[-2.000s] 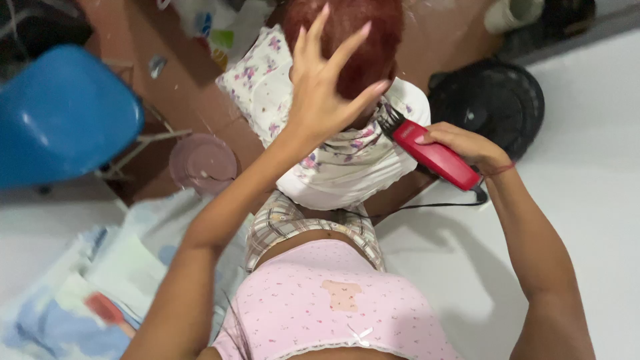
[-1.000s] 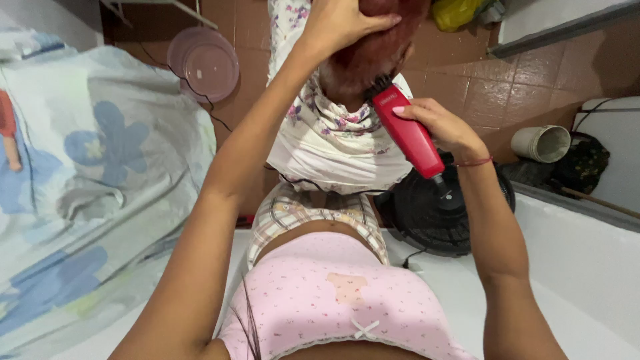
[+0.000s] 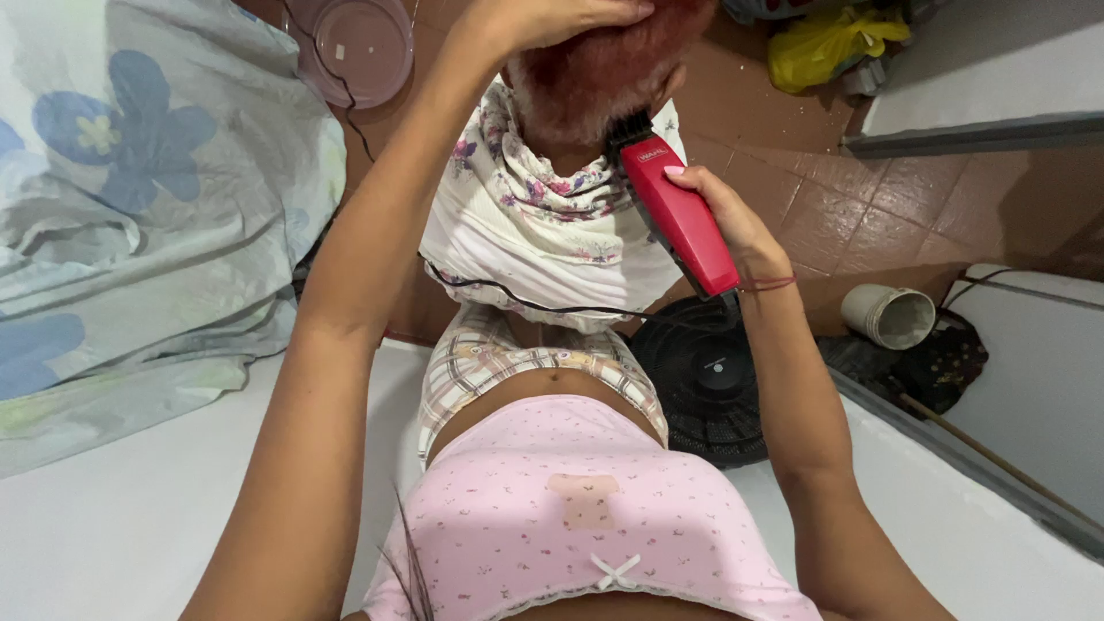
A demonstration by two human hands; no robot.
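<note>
My right hand holds a red Wahl hair clipper, its black guard comb against the hair at the lower back of a seated person's head, near the ear. My left hand rests on top of the head, its fingertips on the short reddish hair and partly cut off by the frame's top edge. A white cloth with a floral pattern is draped around the person's neck and shoulders. The clipper's black cord runs across the cloth's lower part.
A black fan stands low at the right, beside my body. A floral sheet covers the left side. A pink plastic basin, a yellow plastic bag and a whitish bucket are on the tiled floor.
The clipper has come up against the back of the head, where two seconds ago it was beside the neck. My left hand, earlier spread wide over the head, lies flatter on it. The view has shifted.
</note>
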